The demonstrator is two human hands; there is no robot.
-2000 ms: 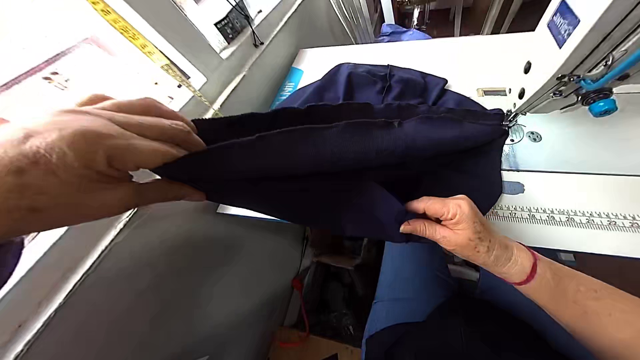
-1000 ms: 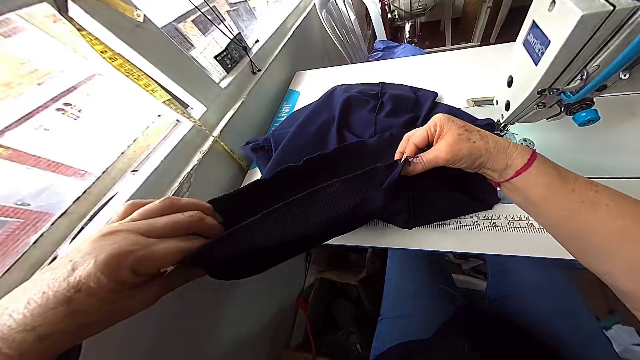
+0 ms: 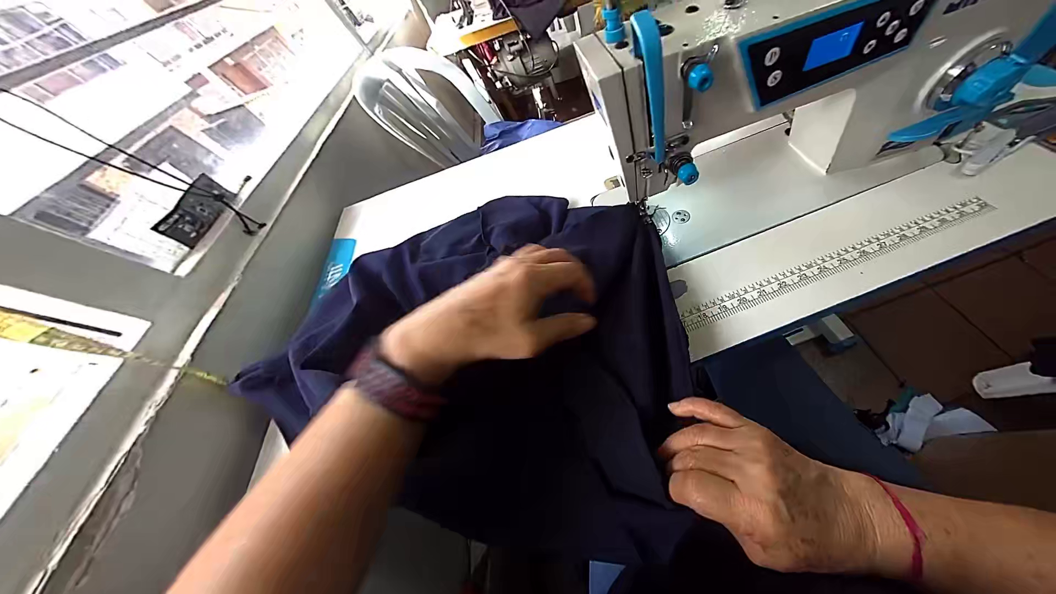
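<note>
Navy blue fabric (image 3: 528,445) lies bunched over the left part of the sewing table and hangs past its front edge. One edge of it reaches under the needle area of a white and blue industrial sewing machine (image 3: 726,74). Over the cloth is my left hand (image 3: 528,309), slightly blurred, its thumb and fingers apart with nothing between them. My right hand (image 3: 742,478) grips the fabric's right edge near the table front, fingertips partly hidden in the folds.
A printed ruler scale (image 3: 825,272) runs along the table front. Behind stand a white plastic chair (image 3: 425,103) and another machine. At the left, a yellow tape measure (image 3: 107,351) hangs by the grey window wall (image 3: 272,289).
My left hand has let go of the fabric's left end and moved right over the cloth. My right hand has come down toward the table front. The view has swung right.
</note>
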